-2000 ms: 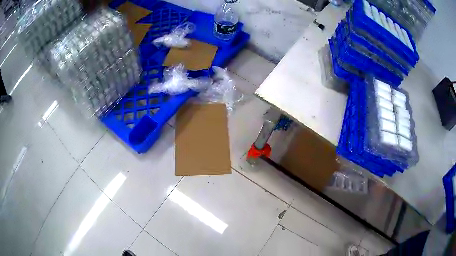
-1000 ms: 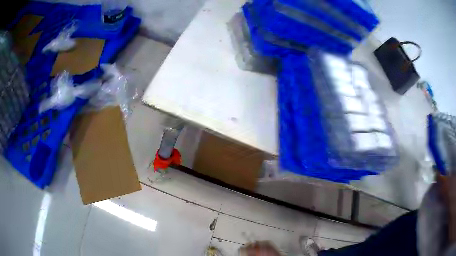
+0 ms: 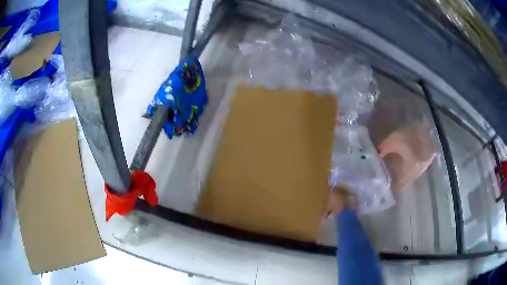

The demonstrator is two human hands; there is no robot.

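Note:
A flat brown cardboard sheet (image 3: 272,161) lies under the table, among crumpled clear plastic (image 3: 361,161). One bare hand in a blue sleeve, which looks like my right hand (image 3: 340,201), reaches in from the bottom. It is at the sheet's right edge, beside the plastic. The hand is small and blurred, so I cannot tell whether its fingers grip the edge. My left hand is not in view.
The table leg (image 3: 92,100) stands left, with a red wrapping (image 3: 130,195) at its foot. Patterned blue cloth (image 3: 186,97) hangs on a bar. A dark lower rail (image 3: 222,225) crosses in front. Another cardboard sheet (image 3: 55,200) lies left, near plastic on a blue pallet (image 3: 47,19).
The view has moved right, lower and close to the table, so its underside now fills the picture. The tray stacks on top have left view. A blue-sleeved arm now reaches to the cardboard underneath.

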